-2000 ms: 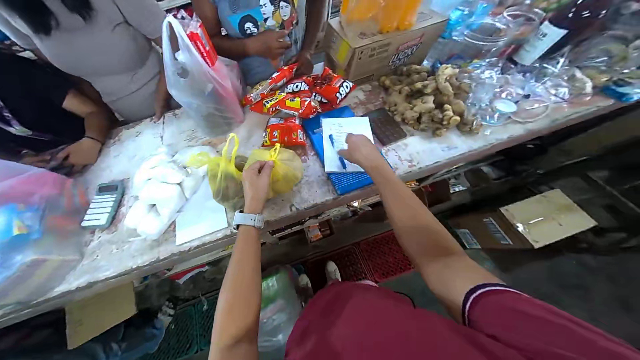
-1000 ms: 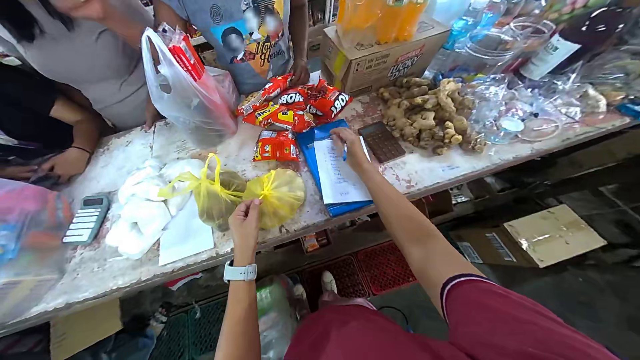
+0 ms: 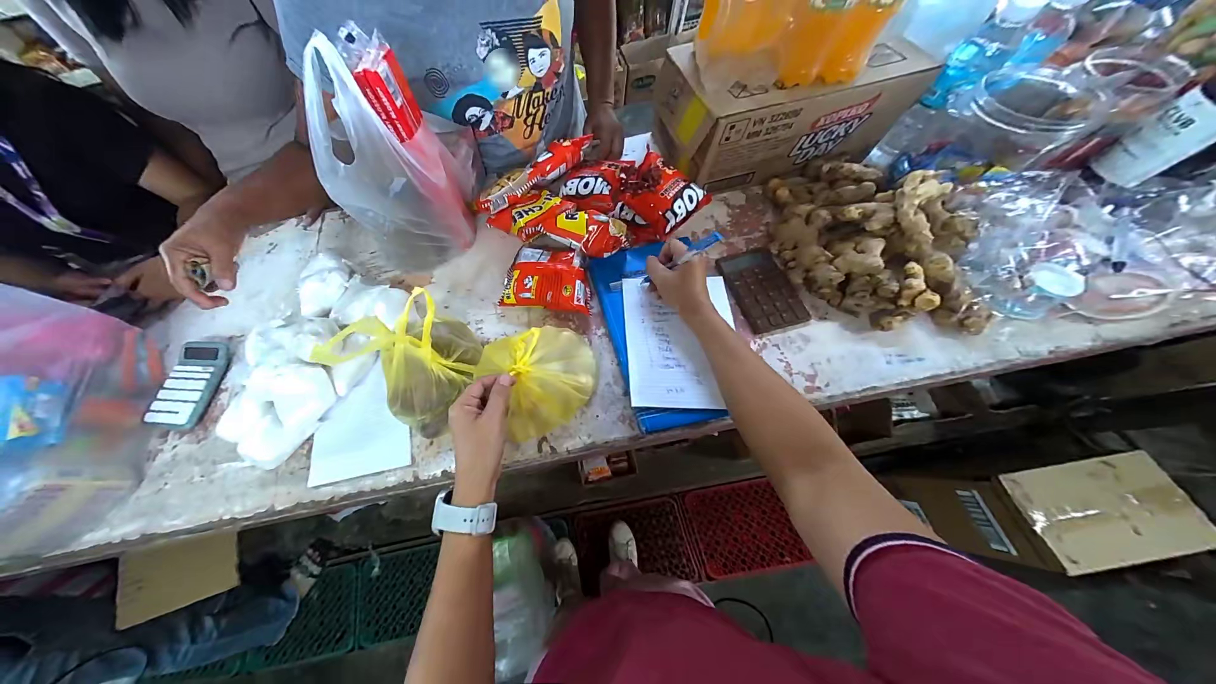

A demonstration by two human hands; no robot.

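My left hand point(image 3: 483, 408) pinches the gathered top of a round yellow plastic bag point(image 3: 551, 380) near the counter's front edge. Another yellow bag point(image 3: 418, 366) with raised handles leans beside it. In my right hand point(image 3: 680, 275) is a blue pen point(image 3: 700, 245), its tip pointing up and away from the paper. The hand rests at the top of a sheet with handwriting point(image 3: 670, 356), which lies on a blue folder point(image 3: 616, 318). A dark calculator point(image 3: 763, 292) is just right of the sheet. Red snack packets point(image 3: 546, 281) lie behind the bags.
Ginger roots point(image 3: 869, 242) are heaped at the right, before a cardboard box point(image 3: 779, 123) bearing orange bottles. White plastic bags point(image 3: 294, 380), a grey calculator point(image 3: 188, 384) and a filled carrier bag point(image 3: 389, 180) stand left. Across the counter are several people; one person's hand point(image 3: 204, 261) holds small objects.
My right hand has moved up the sheet, and the pen now points away from it. My left hand stays at the yellow bag. Another person's hand now reaches over the counter at the left.
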